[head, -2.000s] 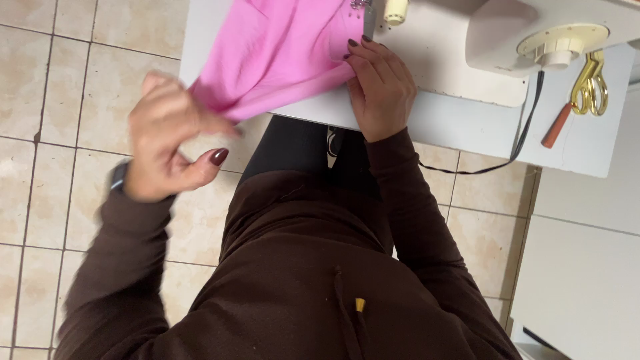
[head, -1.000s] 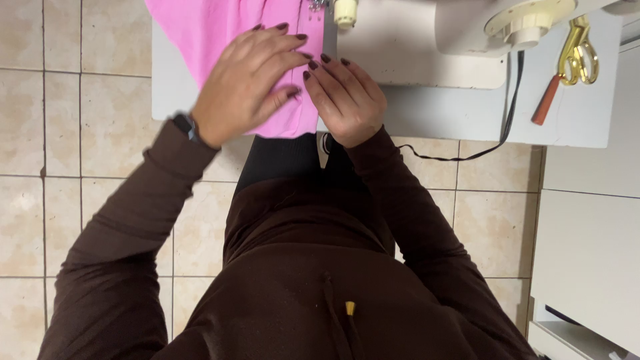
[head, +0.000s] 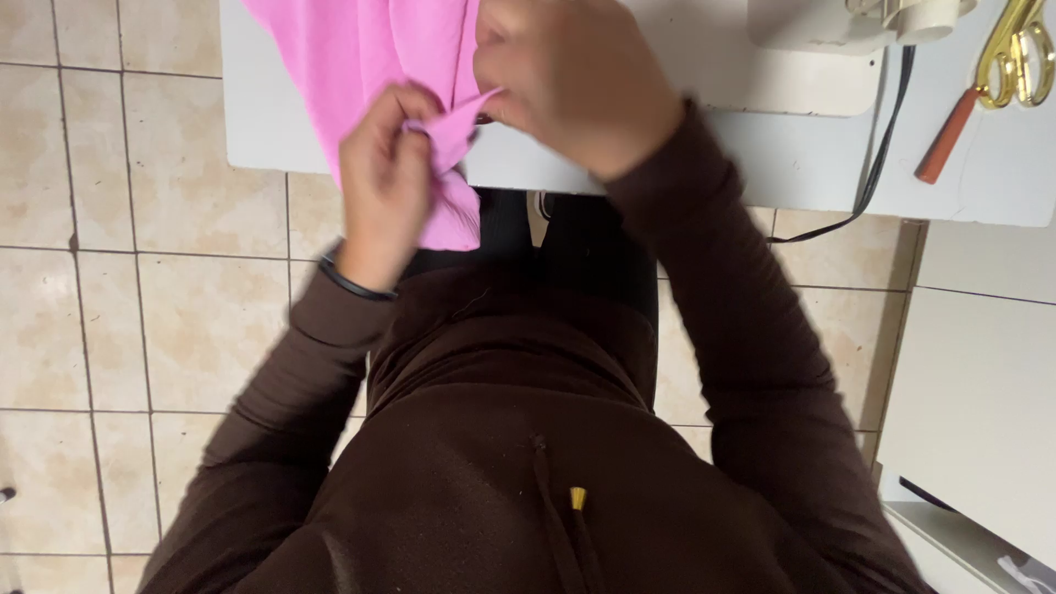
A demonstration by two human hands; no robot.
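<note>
Pink fabric (head: 355,49) lies over the left part of the white table and hangs past its front edge. My left hand (head: 388,165) grips the fabric near that edge, its fingers bent around a fold. Just to the right, my right hand (head: 569,82) pinches a raised corner of the same cloth between thumb and fingers. A short stretch of fabric spans the two hands. Both hands are somewhat blurred, and the top of the frame cuts off part of the right one.
The base of a sewing machine (head: 792,78) stands on the white table (head: 734,157) at the upper right. A black cord (head: 887,140) runs over the edge. Gold-handled scissors (head: 1002,74) and an orange-handled tool (head: 947,136) lie at the right. White drawers (head: 973,371) stand at the lower right.
Two seconds ago my left hand was raised off the fabric at the left; now it grips the cloth. A fabric edge that lay flat one second ago is now lifted between both hands.
</note>
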